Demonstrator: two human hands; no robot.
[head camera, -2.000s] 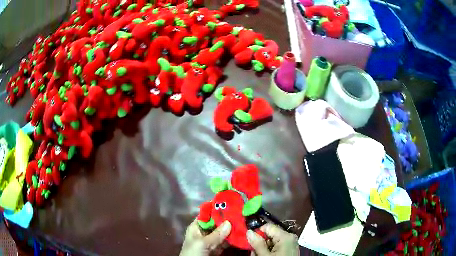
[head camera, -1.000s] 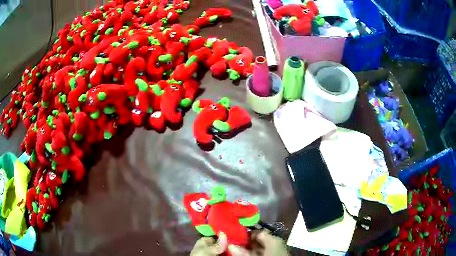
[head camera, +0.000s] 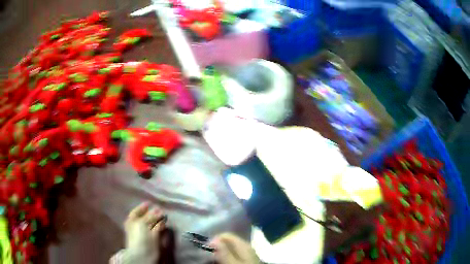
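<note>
The view is blurred. My left hand (head camera: 140, 233) is raised above the table at the bottom, fingers up, with a small dark thing at its fingertips that I cannot make out. My right hand (head camera: 234, 249) is at the bottom edge, partly cut off. Its fingertips are at the dark thread snips (head camera: 198, 240); whether they grip them is unclear. No plush pepper toy shows in either hand. A single red plush pepper toy (head camera: 141, 149) with green tips lies on the table beyond my hands, beside the big toy pile (head camera: 56, 124).
A black smartphone (head camera: 265, 201) lies on white scraps (head camera: 304, 149) at right. Behind are a pink thread cone (head camera: 183, 97), a green cone (head camera: 214, 90), a wide tape roll (head camera: 281, 98) and a pink box (head camera: 234, 49). A blue crate (head camera: 425, 135) of red toys stands at right.
The view has swung right, so the table things sit further left. The toy held in both hands no longer shows. My hands are now apart, the left one raised.
</note>
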